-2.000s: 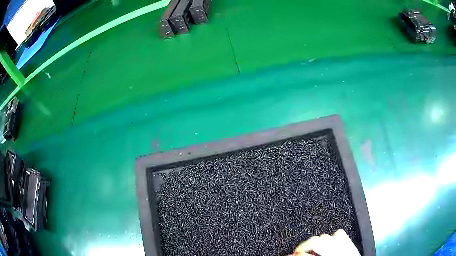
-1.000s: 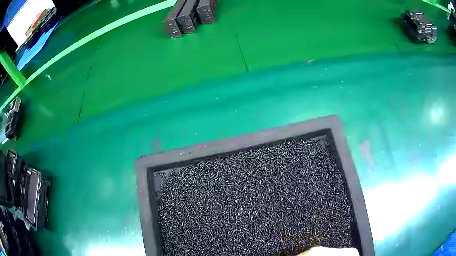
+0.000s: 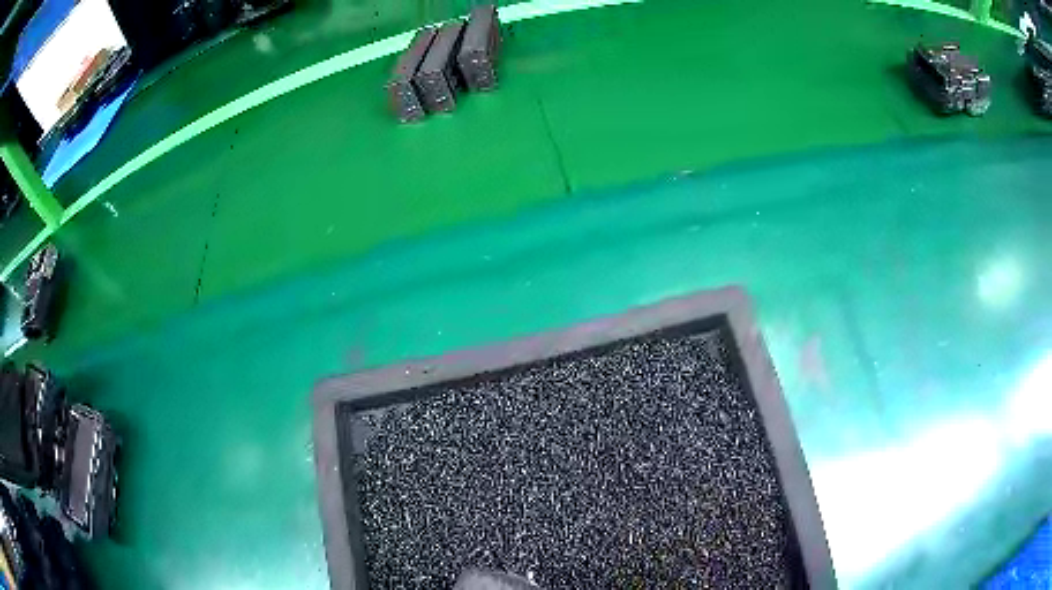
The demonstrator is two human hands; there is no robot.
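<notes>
A shallow tray with a raised grey rim [image 3: 531, 346] lies in front of me, cut off by the lower frame edge. A black, speckled mass [image 3: 565, 461] fills it; single pieces cannot be made out. A small grey rounded thing [image 3: 494, 580] shows at the lower frame edge over the fill; too little of it shows to tell what it is. Neither my left hand nor my right hand can be made out in the picture.
Three narrow black blocks [image 3: 443, 67] stand side by side at the back. A chunky dark case body [image 3: 951, 78] lies back right, another [image 3: 40, 293] at far left. Black case halves [image 3: 88, 470] are piled at left. A pale green rail [image 3: 248, 107] runs along the back.
The pale fingers at the tray's lower right are gone from the picture. A grey thing has appeared at the lower edge. The view has shifted slightly; the back blocks sit lower in it.
</notes>
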